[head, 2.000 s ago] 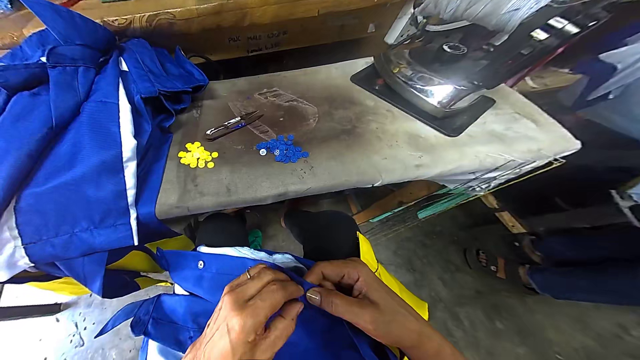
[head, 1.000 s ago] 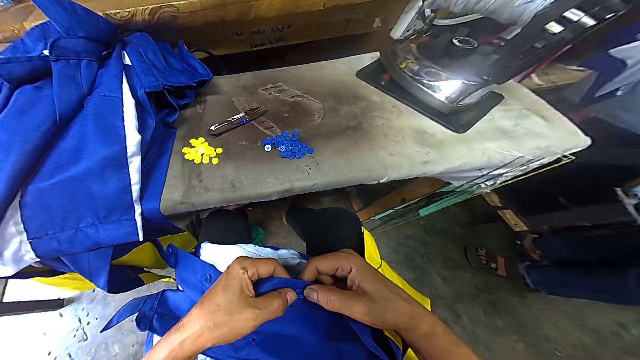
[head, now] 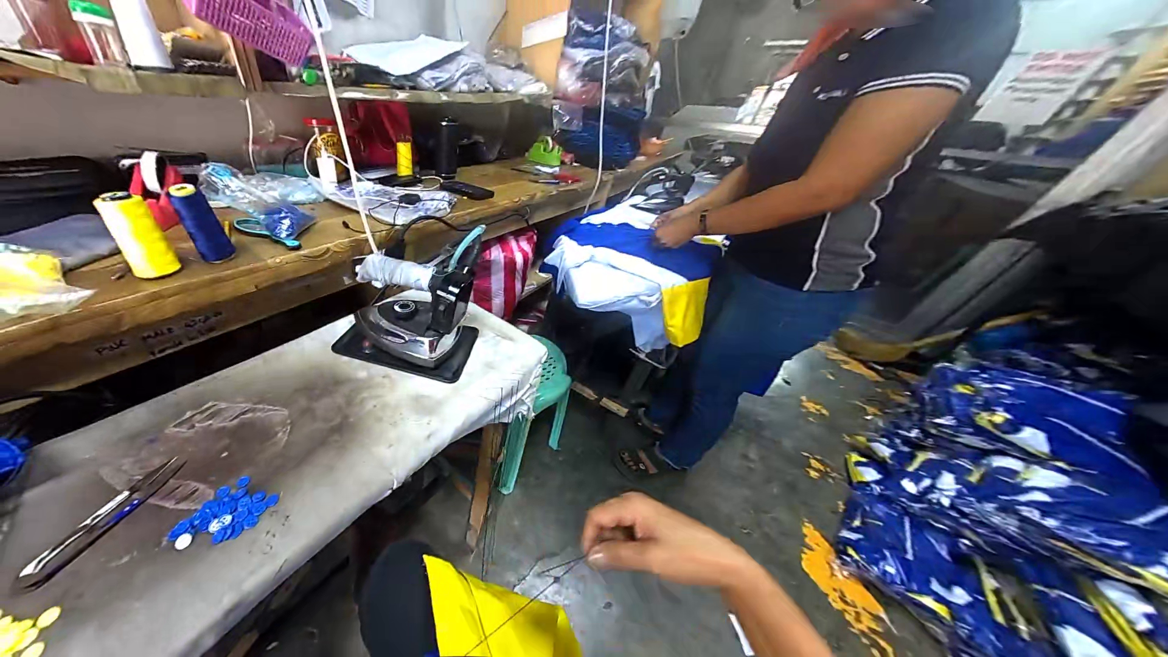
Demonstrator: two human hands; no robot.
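Observation:
My right hand (head: pixel 652 540) is raised at the lower centre, thumb and fingertips pinched on a dark thread (head: pixel 557 573) that runs down and left across yellow fabric (head: pixel 497 610) on my lap. A needle cannot be made out. My left hand is outside the view. At left, the padded board (head: pixel 328 438) bears a pile of blue buttons (head: pixel 226 513), a few yellow buttons (head: pixel 27 630) at the corner, and thread snips (head: pixel 96 525).
An electric iron (head: pixel 415 319) rests on a dark pad. Thread cones (head: pixel 137 234) stand on the wooden bench (head: pixel 365 233). A co-worker (head: pixel 803 182) handles a garment beside a green stool (head: pixel 547 383). Packed blue garments (head: pixel 1004 511) are heaped at right.
My right hand has moved away from the blue garment, where both hands worked together before, and now holds thread. My left hand has gone out of view. The view has swung up and right.

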